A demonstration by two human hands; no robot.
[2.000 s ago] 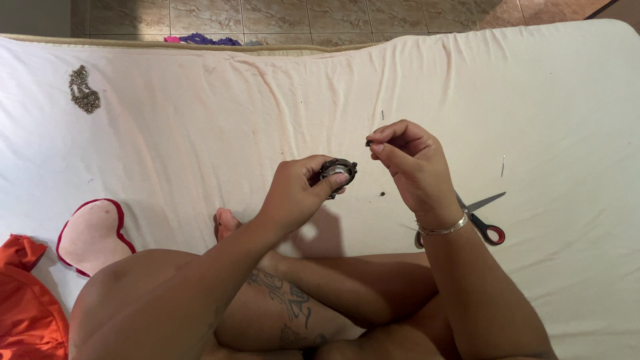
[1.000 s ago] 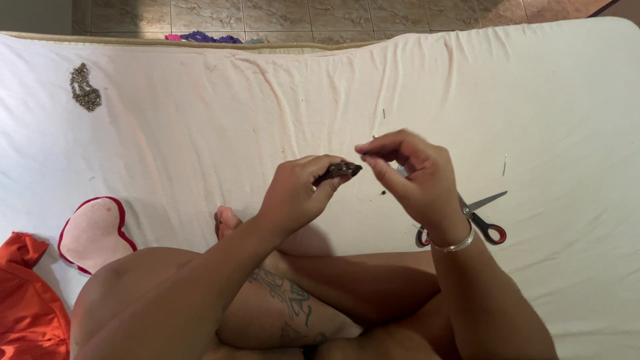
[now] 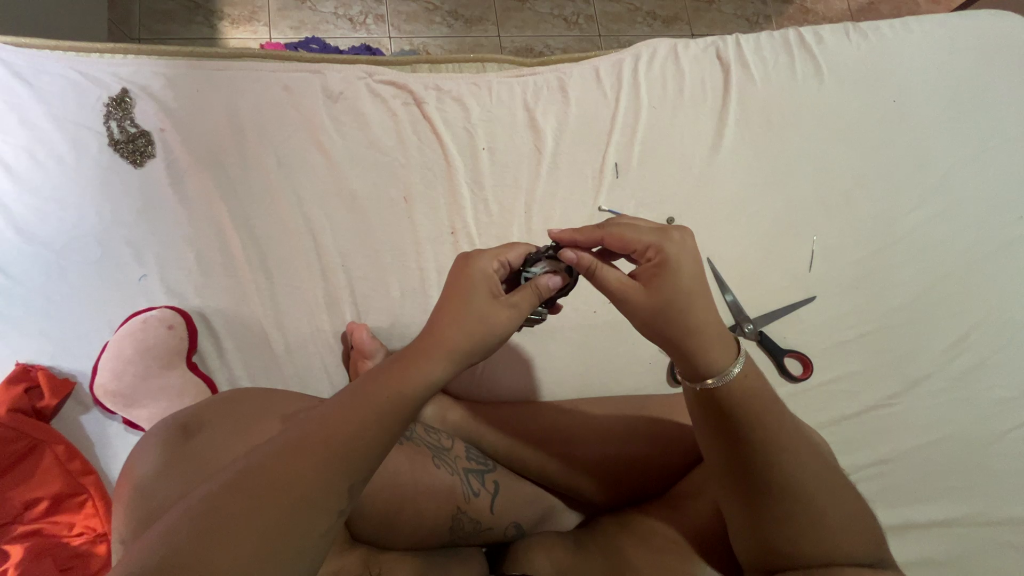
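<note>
My left hand [image 3: 496, 300] grips a dark round object with a pale, shiny face [image 3: 548, 272], perhaps a watch; its kind is not certain. The thumb lies over its face. At the object's upper right edge, the fingertips of my right hand [image 3: 632, 272] pinch together, touching it; whether a small part is between them is too small to tell. Open scissors with black and red handles [image 3: 772, 340] lie on the sheet beside my right wrist, one handle partly hidden by it. Beyond my right hand are a thin blue tool [image 3: 610, 210] and a small dark round piece [image 3: 670, 220].
On the pale bed sheet [image 3: 320, 192] lie a heap of metal chain [image 3: 130, 132], a thin dark piece [image 3: 617, 170] and a needle-like piece [image 3: 812, 254]. A pink heart-shaped cushion with red edging [image 3: 152, 364] and orange cloth [image 3: 48, 472] are at left. Purple cloth [image 3: 328, 46] lies past the bed's edge.
My right hand has come left to the dark round object, from which it was apart two seconds ago. The object, seen nearly edge-on one second ago, now shows its face.
</note>
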